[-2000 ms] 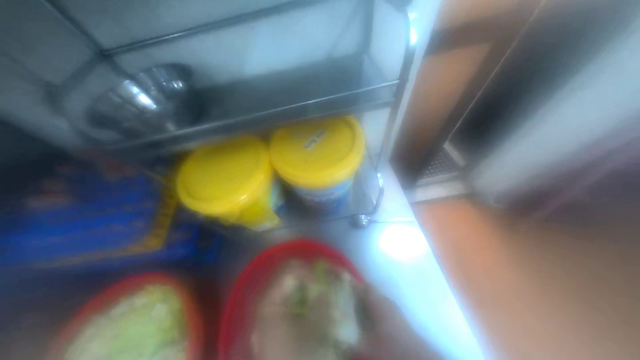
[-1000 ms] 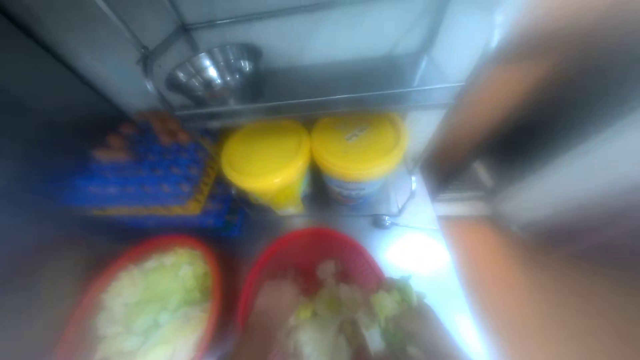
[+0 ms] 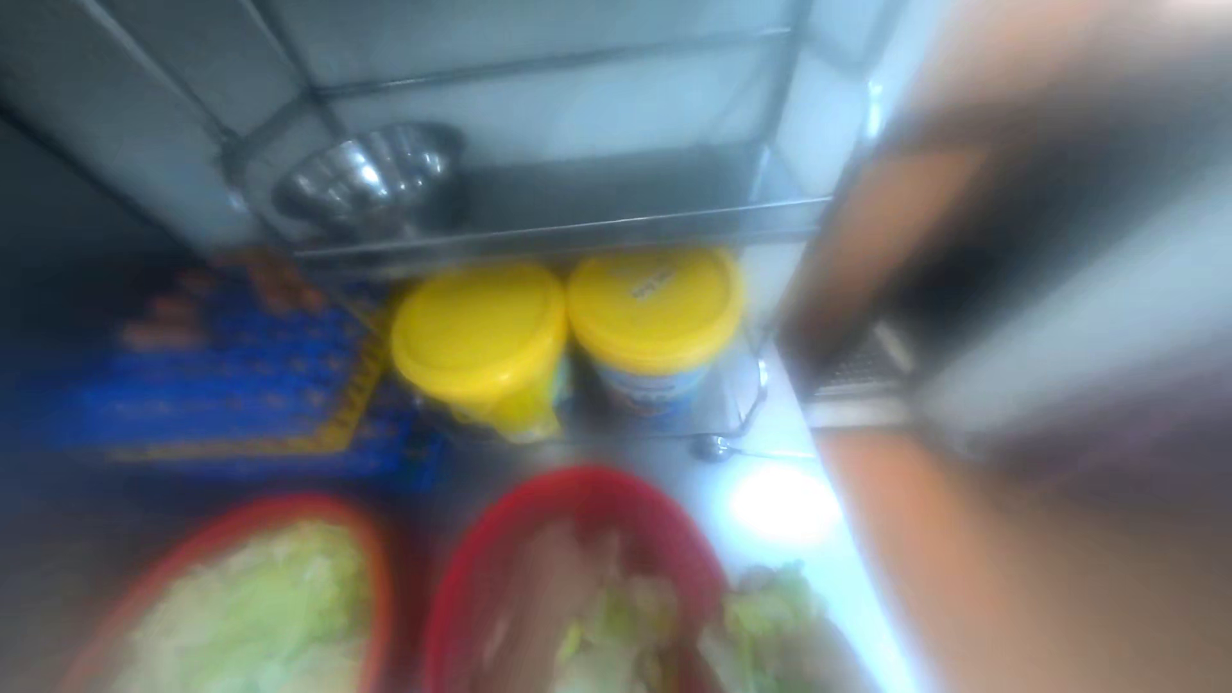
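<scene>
A red plastic basket stands at the bottom middle, with pale green leafy vegetable pieces inside. My left hand reaches into it, blurred, and its fingers cannot be made out. At the basket's right rim, my right hand is by a bunch of leafy greens and seems to hold it, though blur hides the grip. To the left, a second red basket is full of cut pale green vegetable.
Two yellow-lidded tubs stand behind the baskets, under a metal rack shelf bearing a steel bowl. Blue and yellow plastic crates are at left, with brownish items on top. A counter edge runs along the right.
Leafy greens now show at the red basket's right rim, beside my right hand; two seconds ago none were plain there. The view has shifted slightly.
</scene>
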